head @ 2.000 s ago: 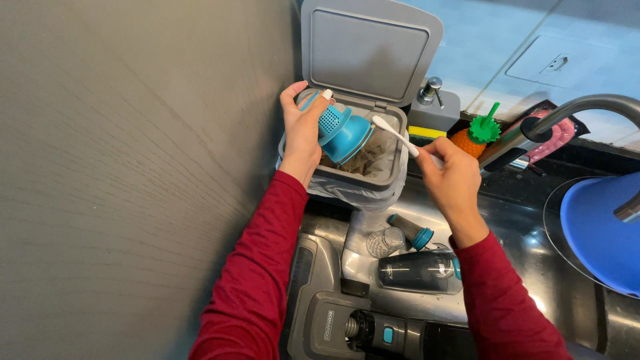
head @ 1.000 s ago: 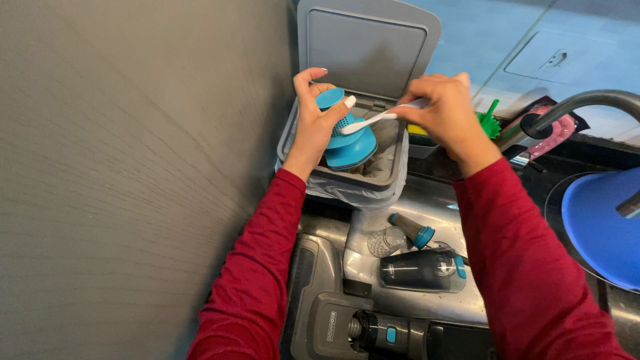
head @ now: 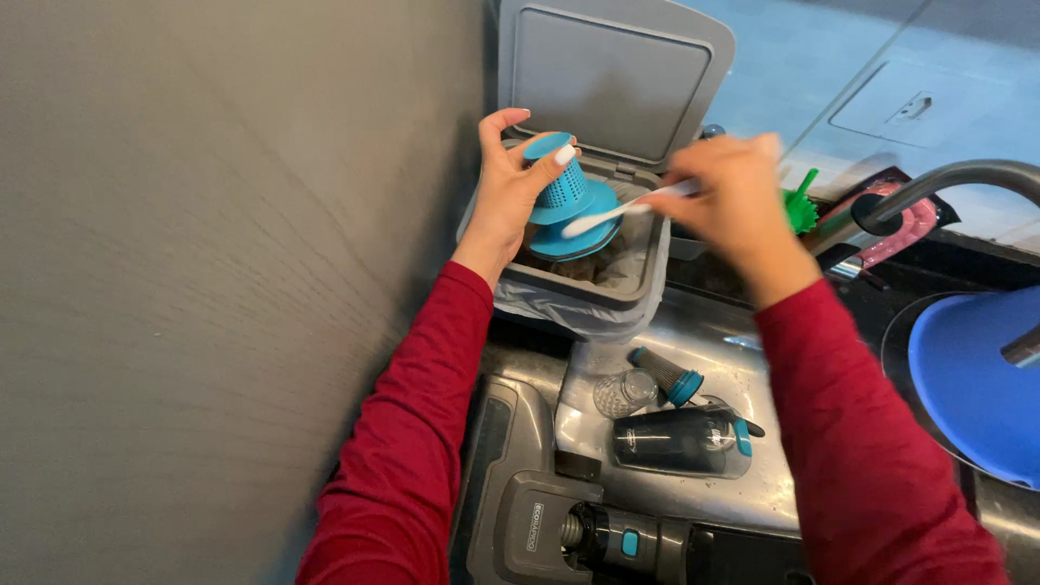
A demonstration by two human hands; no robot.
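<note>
My left hand (head: 512, 179) grips a blue plastic vacuum filter holder (head: 565, 191) by its perforated part, above an open grey waste bin (head: 621, 296) lined with a whitish bag. Slightly blurred, my right hand (head: 727, 195) holds a white-handled small brush or swab (head: 605, 218), whose pale end lies over the holder's wide blue rim. Greyish waste shows inside the bin beneath. Below, on the steel surface, lie a blue-ended cylindrical filter (head: 668, 375), a clear patterned glass (head: 626, 393) and a dark transparent dust container (head: 682, 441).
A grey vacuum cleaner (head: 540, 528) lies at the bottom. The bin's lid (head: 609, 81) stands raised against the wall. At right are a steel faucet (head: 951, 175), a blue basin (head: 975, 366), a green-topped object (head: 802, 213) and a pink item (head: 902, 231). A grey panel (head: 203, 284) borders the left.
The blue holder has turned from tilted to more upright over the bin. My right hand has moved up, and the white tool's end has come from beside the holder to over it.
</note>
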